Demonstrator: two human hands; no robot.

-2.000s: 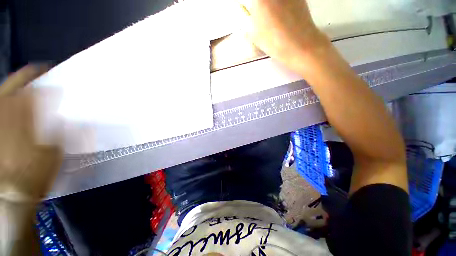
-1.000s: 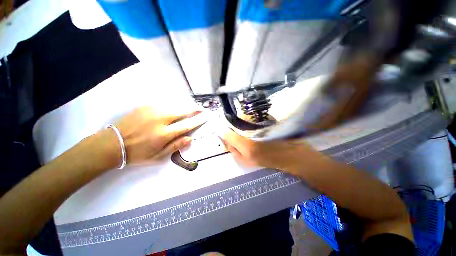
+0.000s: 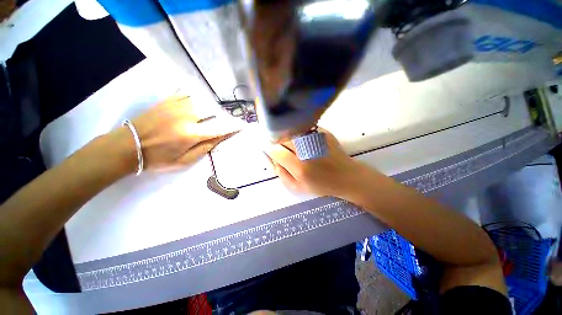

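The sewing machine (image 3: pixel 203 55), white with blue, hangs over the table; its blurred front part hides the needle area. My left hand (image 3: pixel 175 135), with a white band at the wrist, lies flat left of the needle, fingers spread and pointing at it. My right hand (image 3: pixel 317 166) is bent just right of the needle, behind a ridged grey knob (image 3: pixel 310 146); its fingertips are partly hidden. White glare under the fingers hides the edges of any white piece. A black fabric panel (image 3: pixel 92 61) lies at the upper left.
The white table (image 3: pixel 148 215) has a grey ruler-marked front edge (image 3: pixel 246 243). More black cloth (image 3: pixel 55 264) hangs at its left end. Blue plastic crates (image 3: pixel 397 261) stand below on the right. A bit of red (image 3: pixel 199 304) shows under the table.
Two seconds ago a white piece was spread on the table. Since one second ago the view has shifted, both hands staying by the needle; the large dark blur at the right is gone.
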